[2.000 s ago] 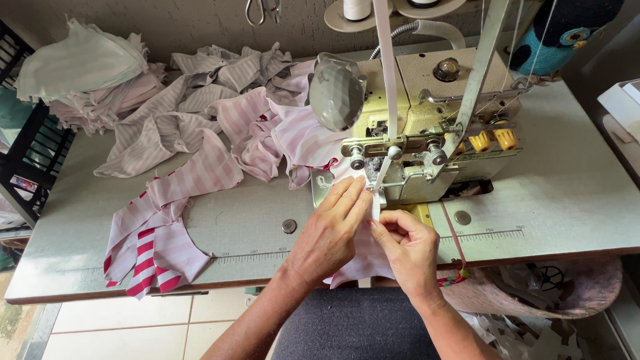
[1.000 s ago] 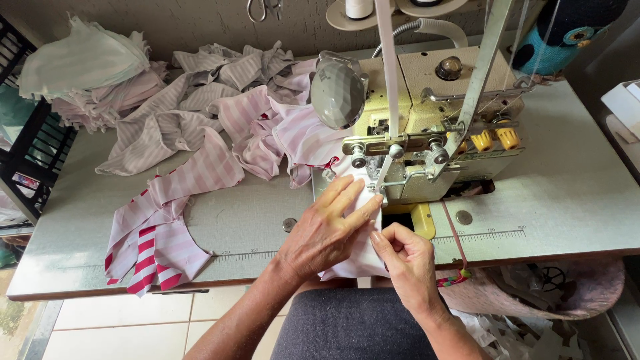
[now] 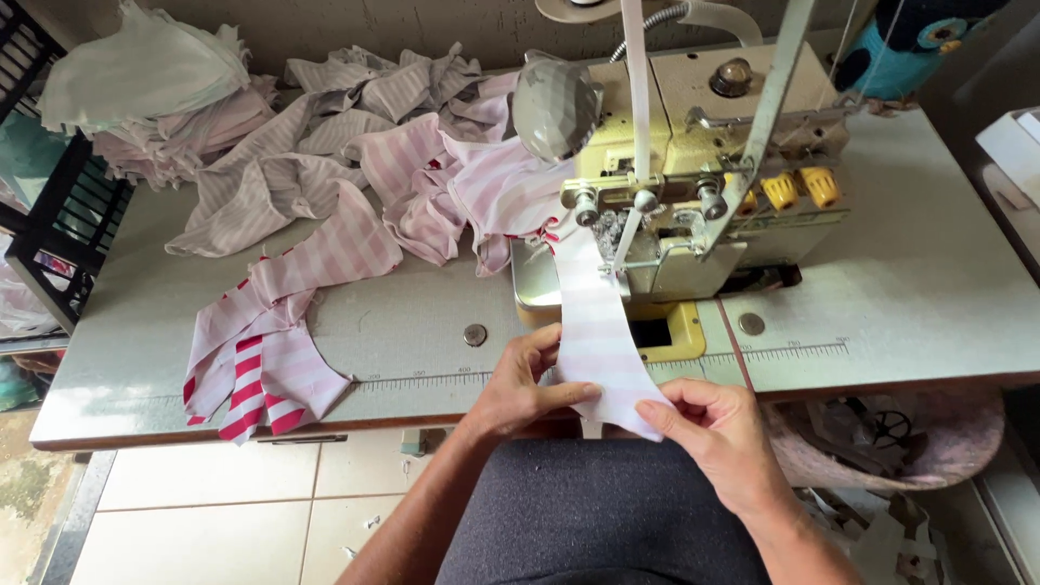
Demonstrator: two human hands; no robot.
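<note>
A pale striped fabric piece runs from the presser foot area of a yellowed overlock sewing machine down over the table's front edge. My left hand pinches its left side, with the thumb on top. My right hand grips its lower right corner between thumb and fingers. A white elastic or tape band comes down from above through a metal guide to the needle area. More pink striped fabric lies bunched just left of the machine. The needle itself is hidden.
Striped pieces with red-striped parts lie at the table's left front. Gray striped fabric and a stack of cut pieces lie behind, beside a black plastic crate. A scrap-filled bin is under the right edge.
Both hands have moved from beside the presser foot toward the table's front edge. The pale fabric they covered now shows stretched out between machine and hands.
</note>
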